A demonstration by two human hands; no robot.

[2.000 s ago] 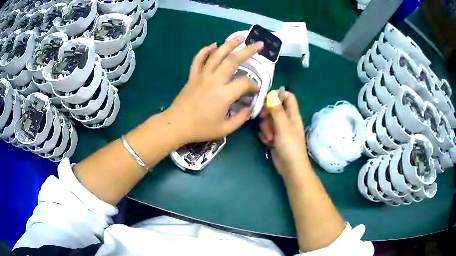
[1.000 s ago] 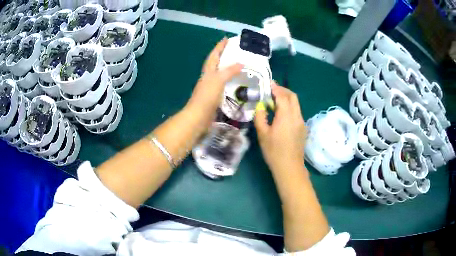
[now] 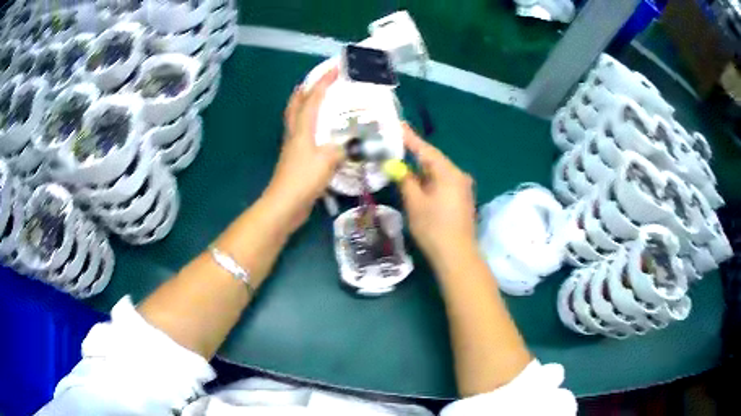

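A white camera body (image 3: 333, 101) with a black lens face (image 3: 370, 65) lies in front of me, its round opening towards me. My left hand (image 3: 305, 150) grips its left side. My right hand (image 3: 439, 191) is at its right edge, with a yellow piece (image 3: 396, 169) at the fingertips; whether this is a tool's grip or a finger cover is blurred. Thin dark red wires (image 3: 368, 203) run from the opening to a white rear housing with a circuit board (image 3: 374, 250), which lies on the green surface below the body.
Columns of stacked white housings stand at the left (image 3: 106, 142) and at the right (image 3: 621, 280). A fluffy white bundle of rings (image 3: 522, 236) lies beside the right stacks. A grey post (image 3: 577, 61) rises behind. A pale strip (image 3: 479, 84) crosses the back. A blue bin (image 3: 41, 333) is at lower left.
The camera body has turned more upright and shifted left, with both hands on it. The rear housing, partly under my left arm before, now shows fully below the body with its wires visible.
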